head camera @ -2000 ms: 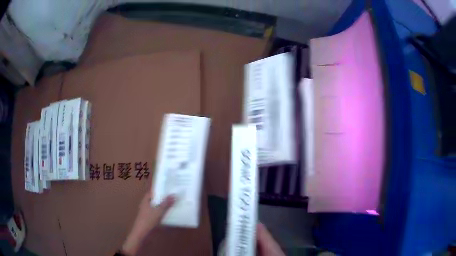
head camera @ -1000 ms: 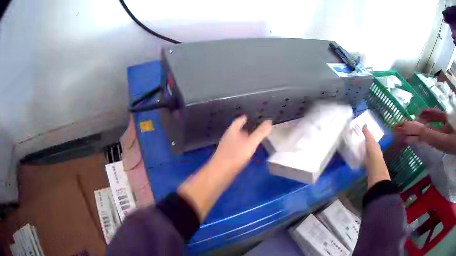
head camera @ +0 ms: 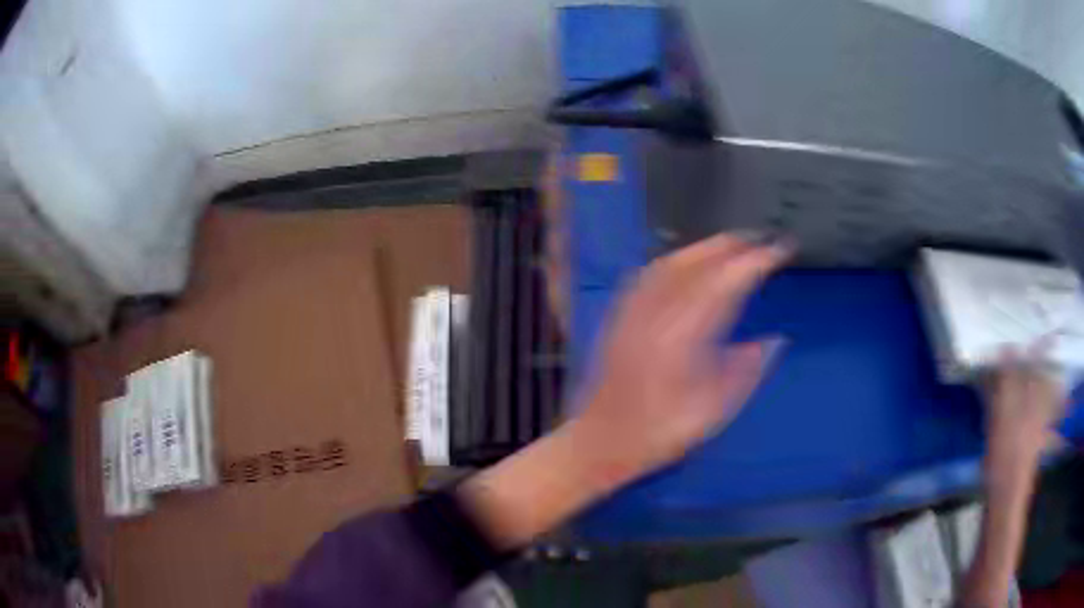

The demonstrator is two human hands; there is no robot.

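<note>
My left hand is blurred, with fingers spread and nothing in it, above the near left part of the blue machine housing. My right hand, at the right side, has its fingers on the near edge of a white box and grips it; the thumb is hard to make out. The box lies over the blue top against the grey control box. Two slim white boxes, overlapping, stand out beside the rollers; the nearer one shows dark print.
Several white boxes overlap in a stack at the left of the brown cardboard sheet. More white boxes lie below the machine's front edge at lower right. A black cable enters the control box's left end. A white wall is behind.
The view has swung left, showing more cardboard and the rollers. My left hand stays open. The white boxes on the machine and my right hand now appear farther right; the green baskets have left view.
</note>
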